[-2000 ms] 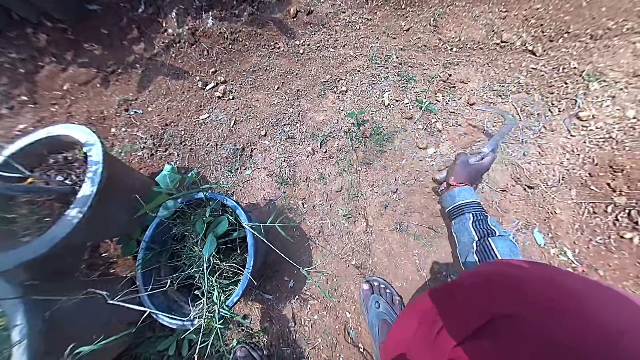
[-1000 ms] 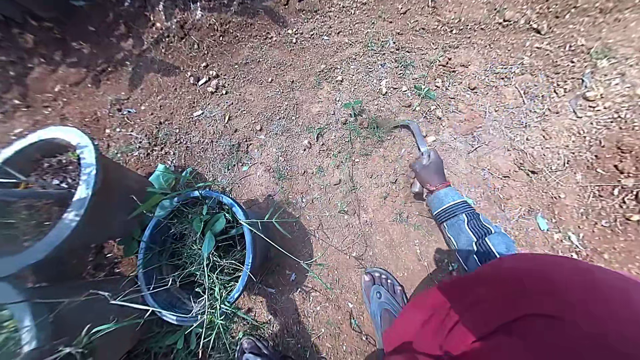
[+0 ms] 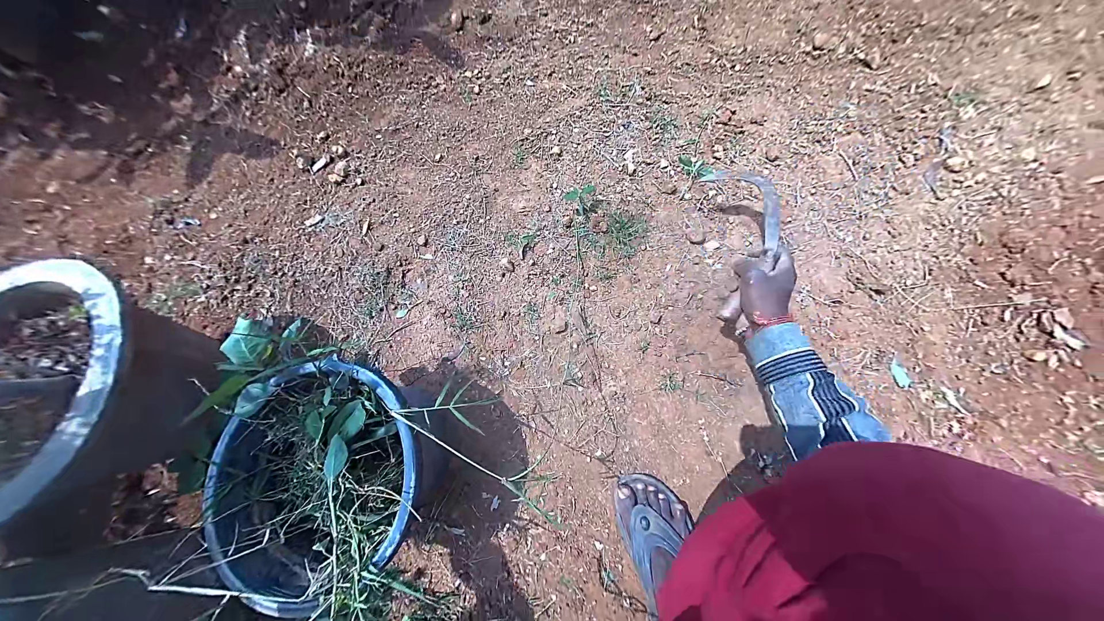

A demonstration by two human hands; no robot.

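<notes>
My right hand [image 3: 766, 285] grips the handle of a sickle [image 3: 769, 207] above the reddish soil, right of centre. The curved blade points up and bends left, its tip close beside a small green weed [image 3: 693, 166]. Another leafy weed [image 3: 581, 198] grows left of the blade, with a low grassy tuft [image 3: 623, 228] by it. At the lower left stands a blue-rimmed tub [image 3: 405, 448] filled with pulled grass and leafy stems [image 3: 336, 431]. Of my left hand nothing shows.
A large pale-rimmed round planter [image 3: 108, 336] stands at the left edge. A long stem sticks out of the tub over the soil. My sandalled foot [image 3: 653, 526] is at the bottom centre, beside red cloth [image 3: 880, 535]. Small stones [image 3: 328, 164] lie at the upper left.
The sickle first moved left, towards the central weeds, with my right hand. Since then, hand and sickle have moved up and right, and the tip now is at the weed farther right.
</notes>
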